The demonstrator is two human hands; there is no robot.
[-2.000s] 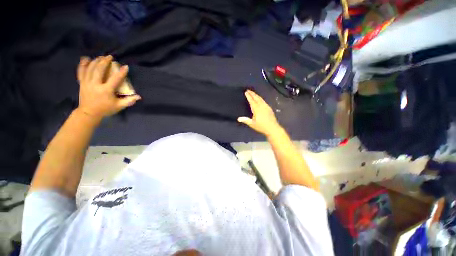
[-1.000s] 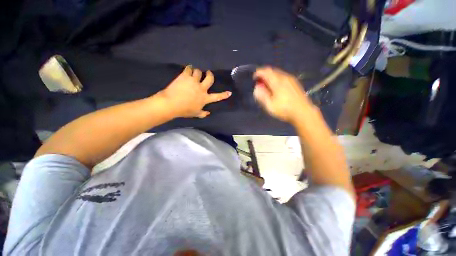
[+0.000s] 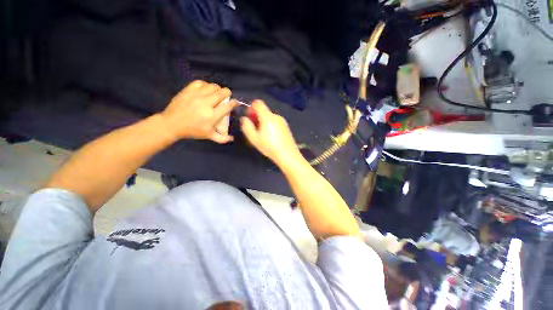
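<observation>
My left hand [image 3: 197, 110] is above the dark cloth [image 3: 139, 100] and holds a small pale piece [image 3: 223, 123] between thumb and fingers. My right hand [image 3: 267, 130] is just right of it, shut on the red-handled thread snips [image 3: 252, 115]. A thin bright line, blade or thread, runs between the two hands. The snips' blades are mostly hidden or blurred. The dark cloth lies along the table under and beyond both hands.
A yellowish cord [image 3: 365, 63] with a coiled section runs down right of my right hand. Beyond it are a beige block [image 3: 408, 84], a red tool [image 3: 445, 117] and a black cable [image 3: 445, 79] on the white ledge [image 3: 430, 51]. Navy cloth [image 3: 209, 18] lies at the back.
My hands have come together, now above the cloth. My left hand has taken hold of a pale piece. The view has swung right, showing more of the ledge.
</observation>
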